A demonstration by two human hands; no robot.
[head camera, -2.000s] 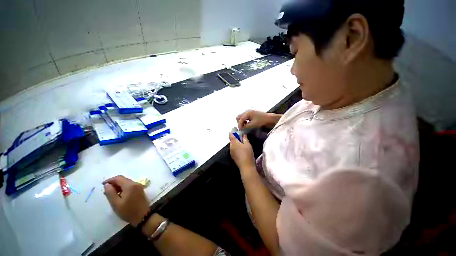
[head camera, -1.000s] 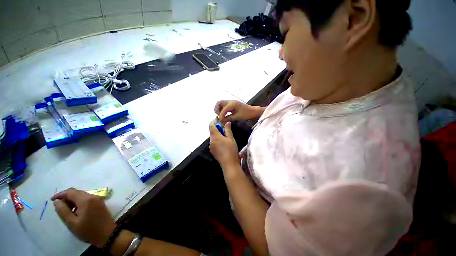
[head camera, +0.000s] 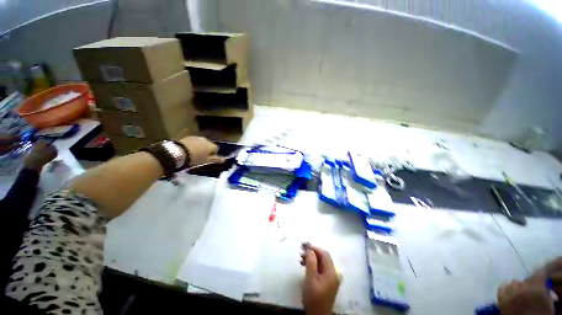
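My left hand (head camera: pixel 202 151) is stretched forward at centre left, past a watch and a spotted sleeve. Its fingertips are blurred beside a stack of flat white-and-blue retail boxes (head camera: pixel 271 166); what they touch is unclear. My right hand (head camera: pixel 320 280) is low at bottom centre, fingers curled, with thumb and fingertip close together. A tiny dark spot shows at its fingertips; I cannot tell if it is an object. A loose pile of retail boxes (head camera: pixel 345 187) lies right of the stack. One windowed box (head camera: pixel 386 271) lies nearer the front.
Brown cartons (head camera: pixel 132 58) stand stacked at left, beside open cartons (head camera: pixel 215 86). An orange basket (head camera: pixel 55 106) is at far left. Another person's hand (head camera: pixel 40 154) is at left; a neighbour's hands (head camera: pixel 530 298) are at bottom right. A phone (head camera: pixel 506 204) lies on the black strip.
The view has swung left, bringing in the cartons, basket and my left arm. The neighbour at right is now mostly out of view. My right hand remains near the table front.
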